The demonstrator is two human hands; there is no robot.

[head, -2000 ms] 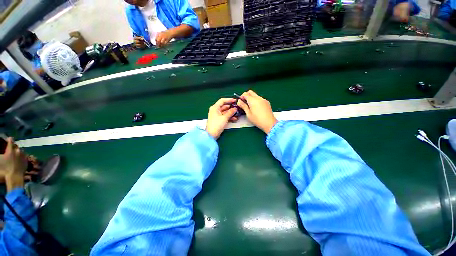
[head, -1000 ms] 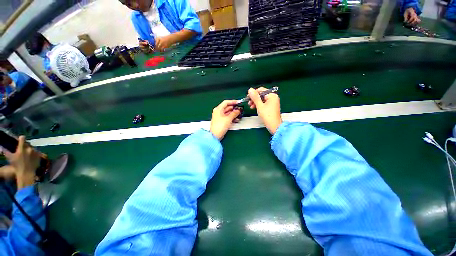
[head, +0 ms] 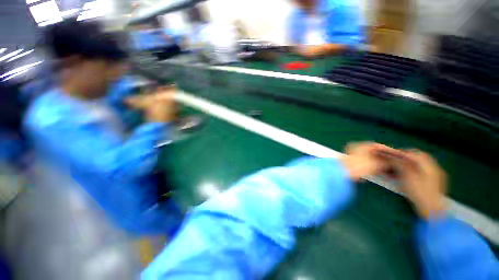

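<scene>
The head view is strongly blurred. My left hand [head: 364,161] and my right hand [head: 425,181] are close together over the white edge rail [head: 262,130], at the right of the view. A small dark unit [head: 392,166] shows as a blur between the fingers of both hands. How each finger grips it cannot be made out. No tool can be made out in my right hand.
A neighbouring worker [head: 82,126] in a blue smock sits close at left, hands raised near a round dish [head: 189,123]. Another worker [head: 328,27], a red patch [head: 296,66] and black trays [head: 372,72] are across the green belt [head: 306,112].
The view has swung left and blurred, so my hands now appear farther right and the neighbour shows largely. My hands are closer together, and the slim tool seen in my right hand no longer shows.
</scene>
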